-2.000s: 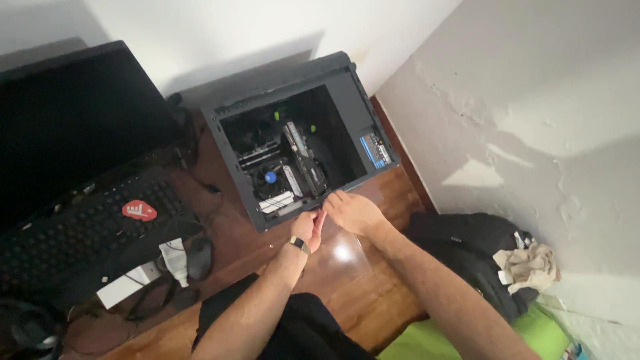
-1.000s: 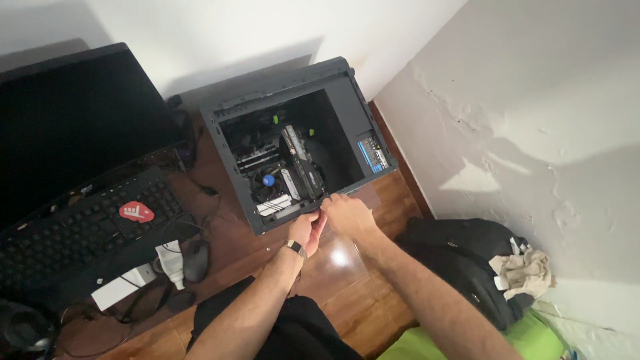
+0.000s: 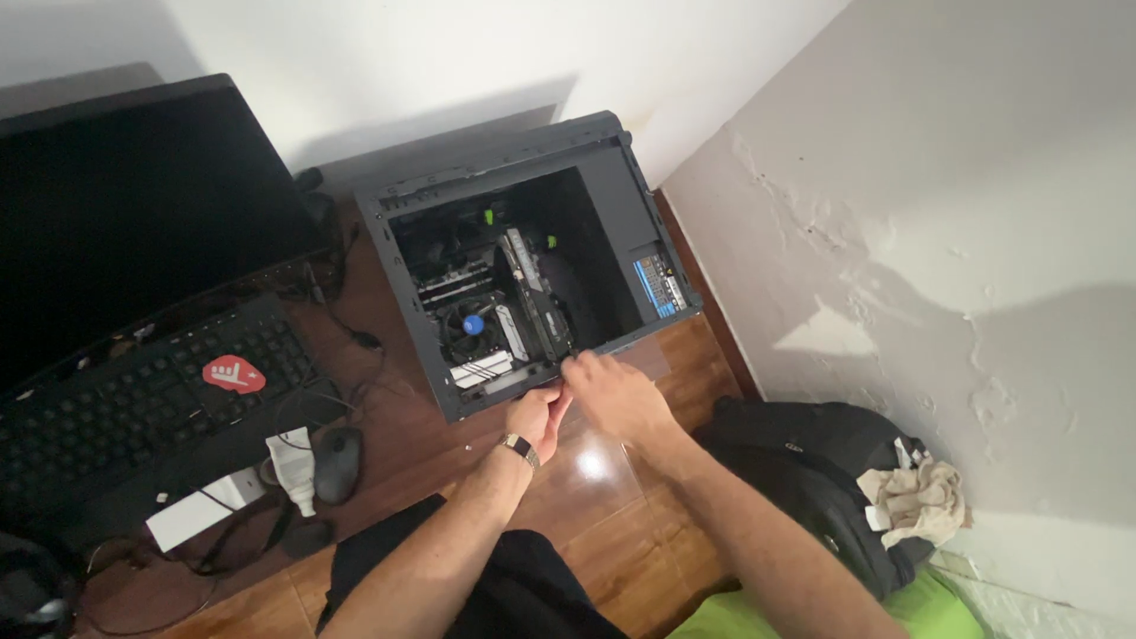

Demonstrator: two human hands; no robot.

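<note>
A black computer case [image 3: 404,293] with its side open stands on the dark wooden desk [image 3: 364,426]. Inside it are a graphics card [image 3: 535,306], a CPU cooler fan with a blue hub [image 3: 473,325] and a power supply [image 3: 658,284] bearing a label. My left hand [image 3: 537,417], a metal watch on its wrist, is at the case's near edge. Beside it my right hand [image 3: 612,390] is bent over the same edge, its fingers by the end of the graphics card. The fingertips of both hands meet there; whether they hold something small is hidden.
At the left are a monitor [image 3: 142,213], a black keyboard [image 3: 151,399], a mouse [image 3: 338,465], a white tube [image 3: 293,466], a white box [image 3: 204,513] and loose cables. A wall rises behind the case. At the lower right lie a black backpack [image 3: 799,470] and a crumpled beige cloth [image 3: 914,501].
</note>
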